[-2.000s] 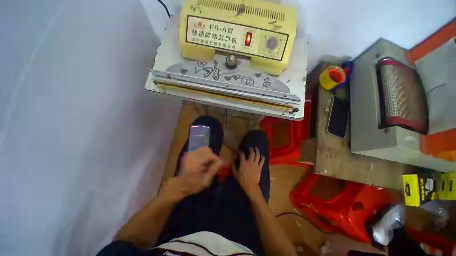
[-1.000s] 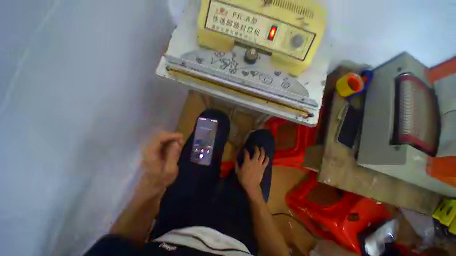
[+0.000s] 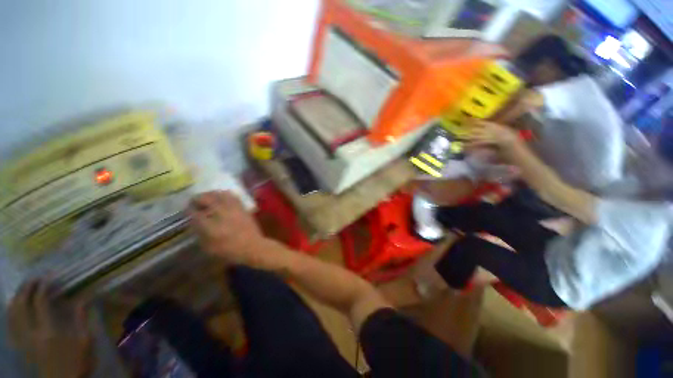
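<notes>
The view is tilted and motion-blurred. The cream-yellow heat sealer (image 3: pixel 81 166) stands at the left with its red switch lit. Its sealing bar (image 3: pixel 125 255) runs along the front edge. My right hand (image 3: pixel 225 221) lies over the right end of the sealer's front edge. My left hand (image 3: pixel 52 325) is at the lower left, by the left end of that edge, strongly blurred and cut off by the frame. I cannot tell whether either hand grips the edge. A dark phone (image 3: pixel 151 343) lies on my left thigh, below the sealer.
The grey-white machine with an orange hood (image 3: pixel 413 74) stands on the wooden bench (image 3: pixel 332 210), with a tape roll (image 3: pixel 260 145) and a dark phone (image 3: pixel 295 173). Red stools (image 3: pixel 376 244) are below. People (image 3: pixel 612 244) sit at right, hands near stacked yellow-ended boxes (image 3: pixel 483 92).
The view has swung right and tilted, bringing in the people and boxes. My right hand has left my thigh for the sealer's edge. My left hand has moved to the sealer's left end.
</notes>
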